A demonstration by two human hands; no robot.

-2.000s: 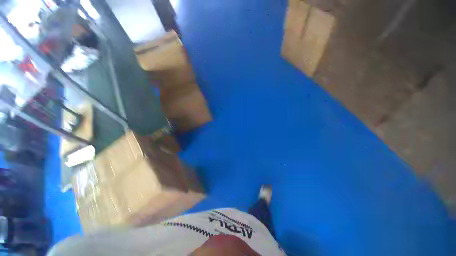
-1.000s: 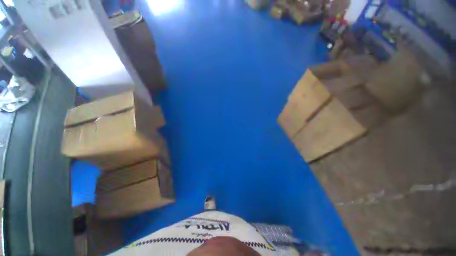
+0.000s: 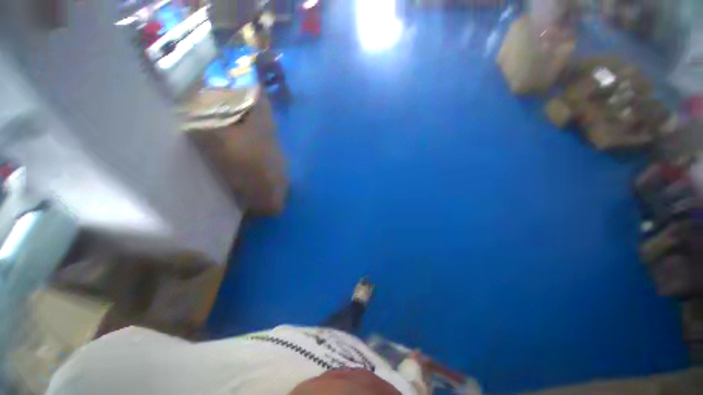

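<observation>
My left hand is not in view. At the bottom edge, right of my white shirt, a small blurred skin-toned shape (image 3: 420, 369) seems to be my right hand; its fingers and anything in it cannot be made out. Nearest in front of me is the blue floor (image 3: 432, 208), with my foot (image 3: 363, 290) on it. A tall brown carton (image 3: 250, 158) stands on the floor at the left, beside a white-grey pillar (image 3: 146, 123). More brown cartons (image 3: 166, 297) stand at the lower left, blurred.
At the upper right, a pale bulky bag or carton (image 3: 532, 58) and a pile of flattened or open cartons (image 3: 609, 104) lie on the floor. Dark mixed items (image 3: 667, 200) line the right side. A blurred person or chair (image 3: 270, 69) shows beyond the tall carton.
The view has moved forward along the floor. The green bench and large right-hand cartons have left the picture; the pillar, tall carton and far pile appear closer.
</observation>
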